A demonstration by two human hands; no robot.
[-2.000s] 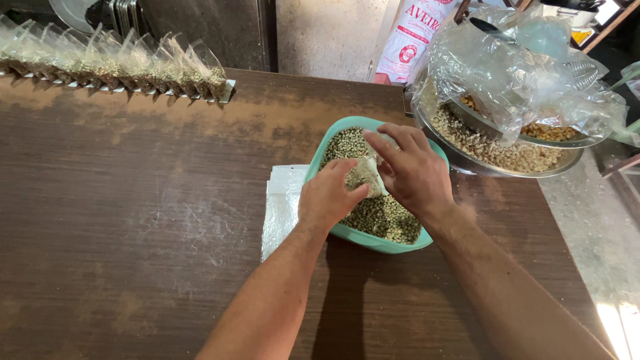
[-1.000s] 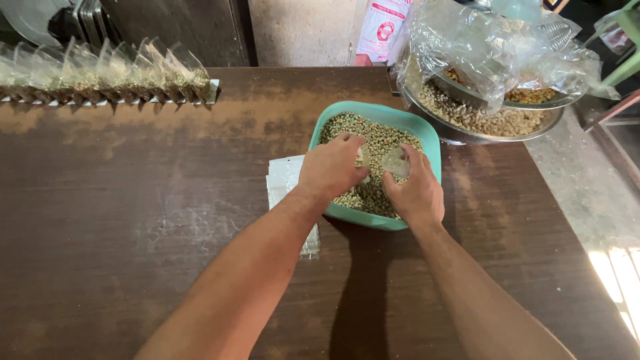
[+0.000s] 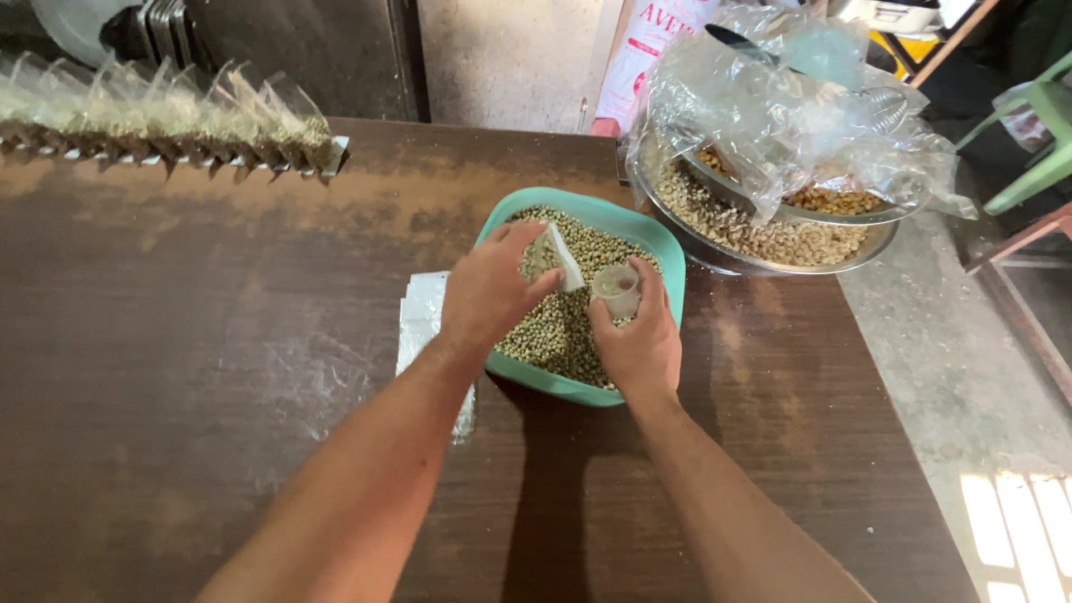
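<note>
A light green plastic basin (image 3: 666, 239) on the table holds many small greenish-brown dried seeds or beans (image 3: 548, 335). Over its left half, my left hand (image 3: 498, 280) grips a small clear plastic bag (image 3: 550, 255) with some seeds showing in it and a white edge. My right hand (image 3: 641, 335), at the basin's right side, holds a small translucent plastic cup (image 3: 616, 289) tilted so that its mouth shows. How much the cup contains is not clear. Flat plastic bags (image 3: 423, 314) lie stacked left of the basin, partly hidden by my left forearm.
Filled clear bags (image 3: 285, 126) stand in a row at the table's far left. Metal bowls of pale and orange grains (image 3: 754, 230), partly under clear plastic sheeting (image 3: 779, 109), sit at the back right. Behind stands a printed sack (image 3: 649, 59); a green plastic chair (image 3: 1034, 126) is at the right.
My hands were close together over the basin two seconds ago; now they are farther apart, with the bag and the cup plainly visible between them. The view has shifted slightly.
</note>
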